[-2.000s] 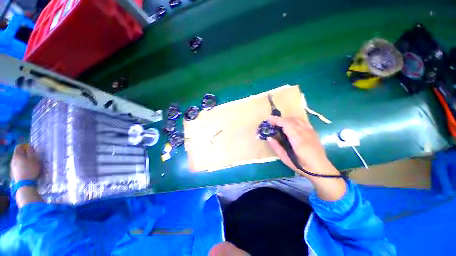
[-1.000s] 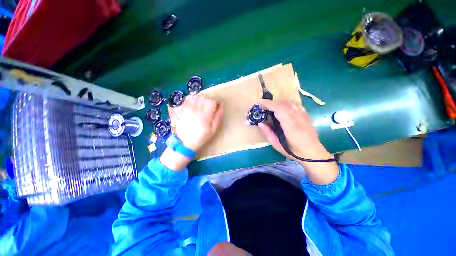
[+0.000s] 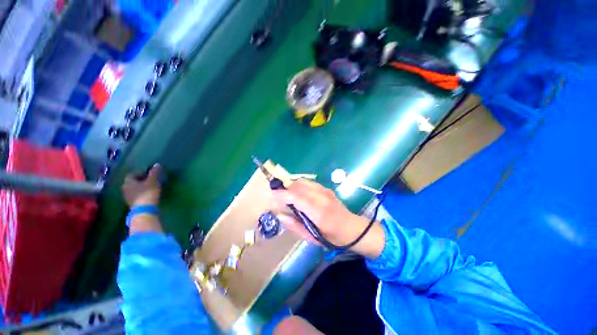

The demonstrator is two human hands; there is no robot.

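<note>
My right hand (image 3: 321,212) holds the soldering iron (image 3: 292,208) over the cardboard mat (image 3: 229,219), its metal tip pointing up and left, away from me. A round device housing (image 3: 268,224) is on the mat right by my right fingers; whether they touch it is unclear. Several small white and yellow pieces, perhaps batteries, (image 3: 234,254) lie on the mat's near left part. More dark housings (image 3: 196,235) are at its left edge. My left hand (image 3: 143,188) is stretched far out over the green bench, blurred, with something small and dark at its fingertips.
A row of dark housings (image 3: 129,116) lies along the grey strip at upper left. A red bin (image 3: 49,222) stands at left. A tape roll (image 3: 310,91) sits by a yellow-black object. An orange-handled tool (image 3: 429,73) and a taped white disc (image 3: 338,176) are to the right.
The view has turned and shifted. My left hand has moved off the mat and out to the far left. White and yellow pieces now show on the mat. My right hand still holds the iron.
</note>
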